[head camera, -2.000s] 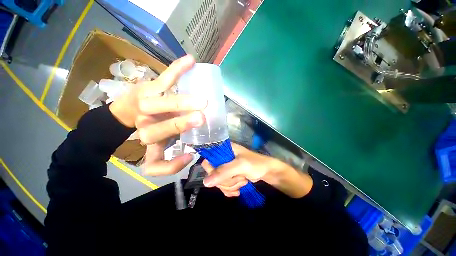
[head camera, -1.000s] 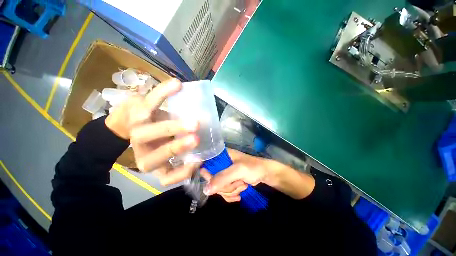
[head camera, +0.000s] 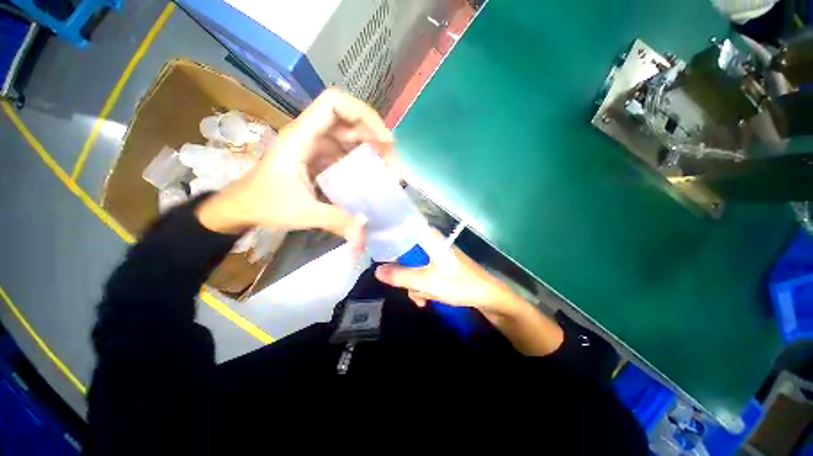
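Observation:
A frosted translucent cup (head camera: 379, 200) covers the upper end of a blue wire bundle (head camera: 413, 256), tilted in front of my chest. My left hand (head camera: 307, 169) is curved around the cup's upper end, thumb along its lower-left side and fingers at its top. My right hand (head camera: 446, 276) grips the blue wires just below the cup's mouth, its fingers touching the rim area. The wire ends inside the cup are hidden. The lower wires are dark and blurred against my clothing.
An open carton (head camera: 138, 151) of loose white cups stands on the floor at left. A vented cabinet (head camera: 357, 53) is at the top. The green bench (head camera: 535, 151) at right carries a metal machine (head camera: 664, 107). Blue bins (head camera: 642, 392) are at lower right; a badge (head camera: 359, 319) hangs at my chest.
The cup has tilted and sits lower over the wires, nearer my right hand. My left hand has shifted from its side to its upper end. The badge now hangs in plain view.

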